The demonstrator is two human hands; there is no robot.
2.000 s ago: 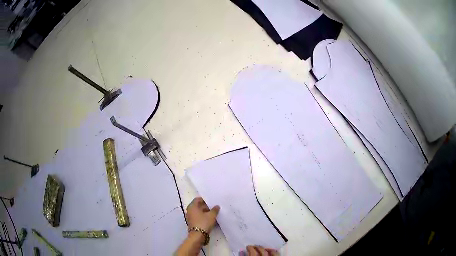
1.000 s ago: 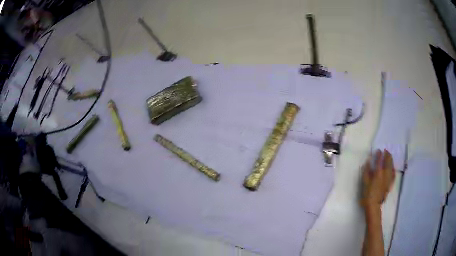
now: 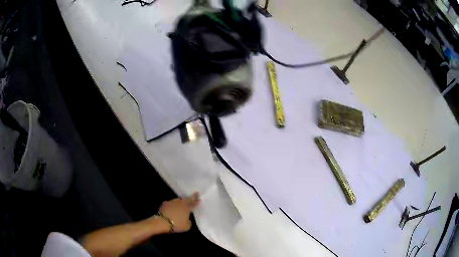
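Observation:
My left hand (image 3: pixel 178 213), with a bracelet, reaches in from the lower left. Its fingertips touch the edge of a small pale piece (image 3: pixel 217 207) at the table's near edge; whether they pinch it is unclear. My right hand is out of the picture. The cutting machine (image 3: pixel 214 60), dark and blurred, stands upright at upper centre, past my left hand. Its shiny base plate (image 3: pixel 192 131) shows by a cut in the marker paper (image 3: pixel 246 145). A dark cut line runs from the machine toward the lower right.
Several wrapped bar weights (image 3: pixel 336 170) and a block weight (image 3: pixel 341 118) lie on the paper at the right. Table clamps (image 3: pixel 342 73) stand along the far lay edge. A power cable (image 3: pixel 312 65) runs from the machine. A white bin (image 3: pixel 37 155) stands on the dark floor at left.
The view has swung to the left part of the lay. The machine and bin have come into view. The large cut pieces and the right hand seen earliest are out of the picture.

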